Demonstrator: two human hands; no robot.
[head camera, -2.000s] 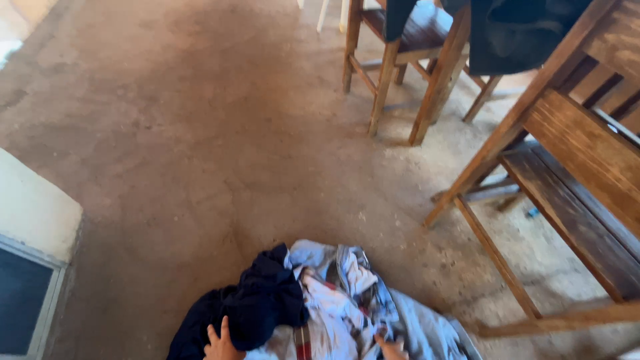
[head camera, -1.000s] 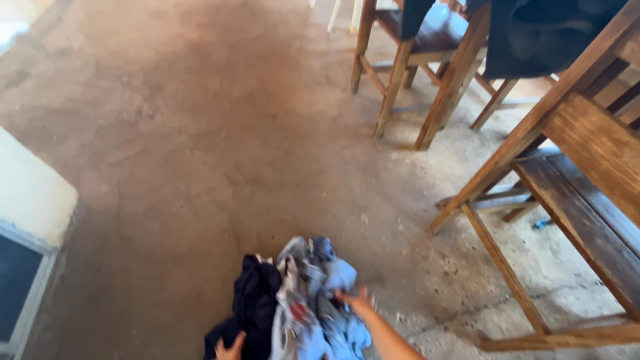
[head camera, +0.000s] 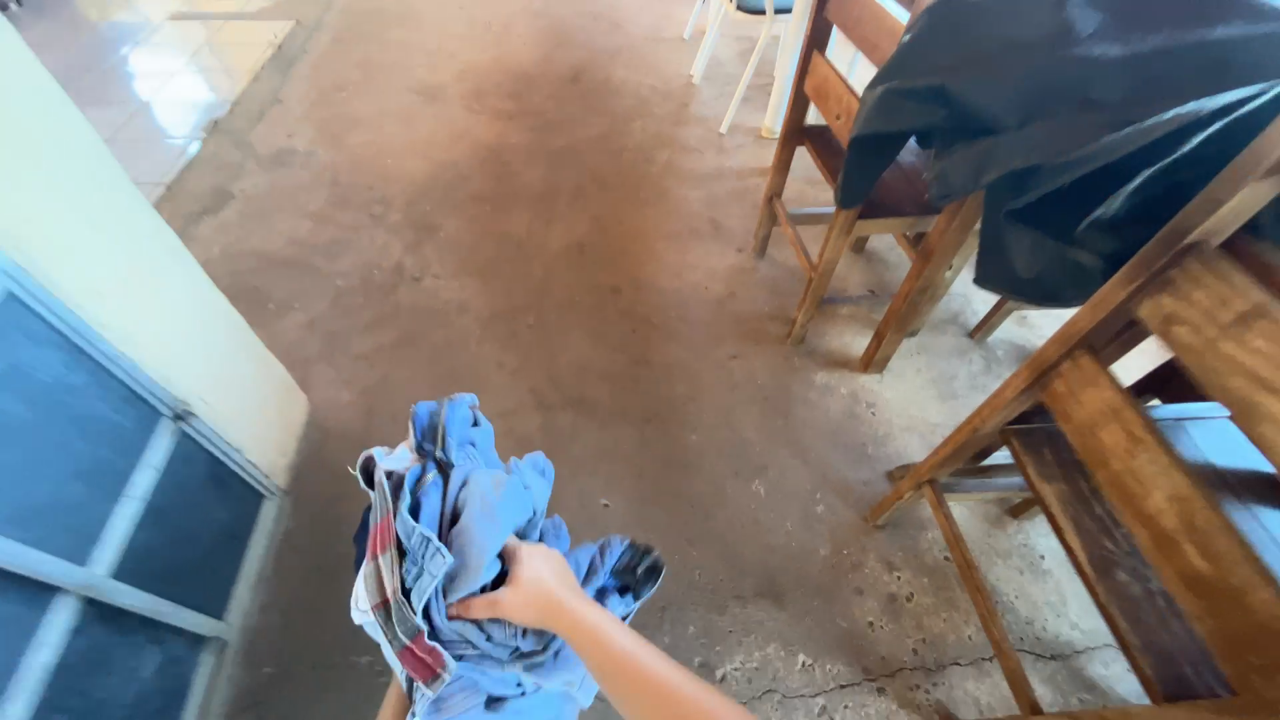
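A bundle of crumpled clothes, mostly light blue denim-like fabric (head camera: 480, 510), is held up above the floor at the lower middle left. A red, grey and white checked cloth (head camera: 385, 590) hangs along its left side, and a bit of dark navy fabric shows behind that. My right hand (head camera: 530, 590) grips the blue fabric from the right, thumb and fingers pressed into its folds. Under the bundle at the bottom edge, only a little of my left forearm or wrist shows; the left hand itself is hidden by the clothes.
Wooden chairs (head camera: 1110, 500) stand on the right, beside a table under a dark glossy cover (head camera: 1080, 130). White chair legs show at the top. At left a pale wall (head camera: 130, 220) meets a metal-framed glass panel (head camera: 100, 440). The concrete floor (head camera: 560, 250) has a crack at lower right.
The clothes are gathered into a tighter bundle, with the blue fabric now mostly covering the navy piece. My right hand has moved onto the bundle's middle; my left hand has gone out of sight beneath.
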